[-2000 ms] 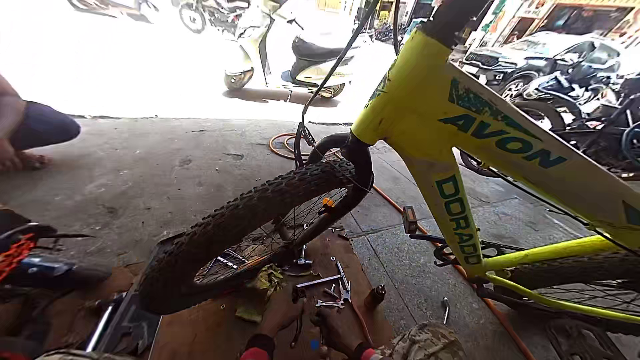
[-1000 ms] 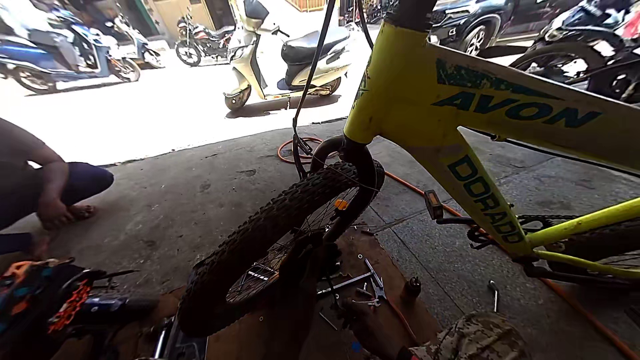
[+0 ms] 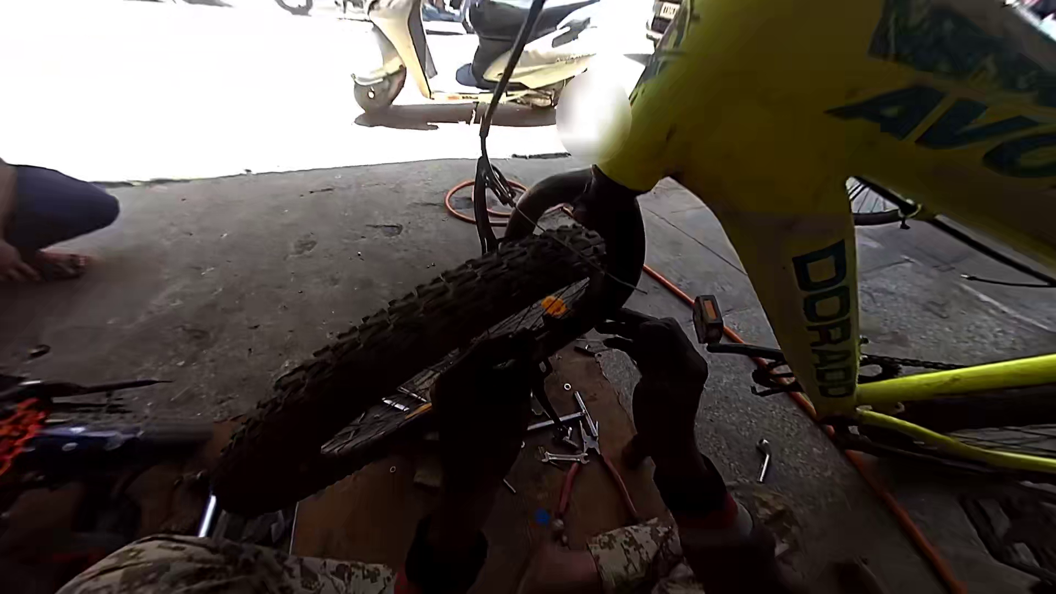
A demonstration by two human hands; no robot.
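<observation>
A yellow bicycle frame (image 3: 767, 132) with a black fork (image 3: 623, 239) stands over the front wheel's knobby tire (image 3: 412, 338). My left hand (image 3: 485, 392) is raised at the spokes beside the lower fork leg; dark shadow hides its fingers and whatever they may hold. On the other side of the fork, my right hand (image 3: 664, 363) reaches with bent fingers to the fork leg, and a small dark piece seems to lie at its fingertips, too dark to name. Below and between the hands, red-handled pliers (image 3: 587, 462) and a small wrench (image 3: 565, 456) lie on a brown board (image 3: 355, 516).
An orange hose (image 3: 672, 285) runs along the floor behind the fork and under the frame. A pedal (image 3: 707, 319) sticks out right of my right hand. Another wrench (image 3: 764, 460) lies on the concrete. A person's knee (image 3: 62, 206) shows at the left, with a scooter (image 3: 487, 58) outside.
Both hands have risen from the tools on the board to the fork and wheel. The view has moved closer to the bicycle.
</observation>
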